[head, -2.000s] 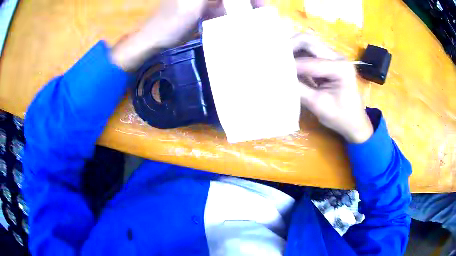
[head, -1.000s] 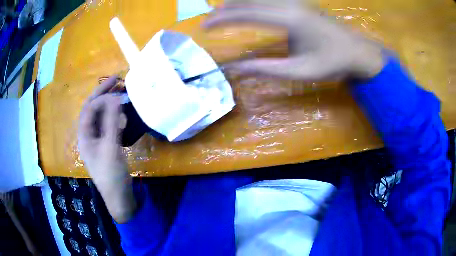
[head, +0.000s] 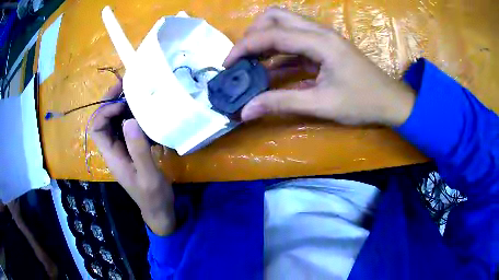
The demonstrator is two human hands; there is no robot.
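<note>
A white camera housing (head: 158, 104) lies open side up on the bench, its white antenna (head: 119, 35) pointing to the upper left. My left hand (head: 128, 147) grips the housing's lower left side; the fingertips behind it are hidden. My right hand (head: 334, 76) holds a small black block (head: 239, 86) with a rounded raised face between thumb and fingers, at the housing's right opening. A thin dark wire shows inside the housing beside the block. A thin black lead wire (head: 82, 106) with a small plug end and a fine purple wire come out at the housing's left.
The orange bench (head: 306, 147) has film over it and its near edge curves in front of my body. A pale patch (head: 50, 49) is at the upper left. A white sheet-like surface (head: 22, 142) stands at the left edge. Part of another person's arm (head: 30, 235) shows at the lower left.
My right hand was blurred and away from the housing; it is now at its opening with the black block. The left hand still grips the housing, and wires now show at its left.
</note>
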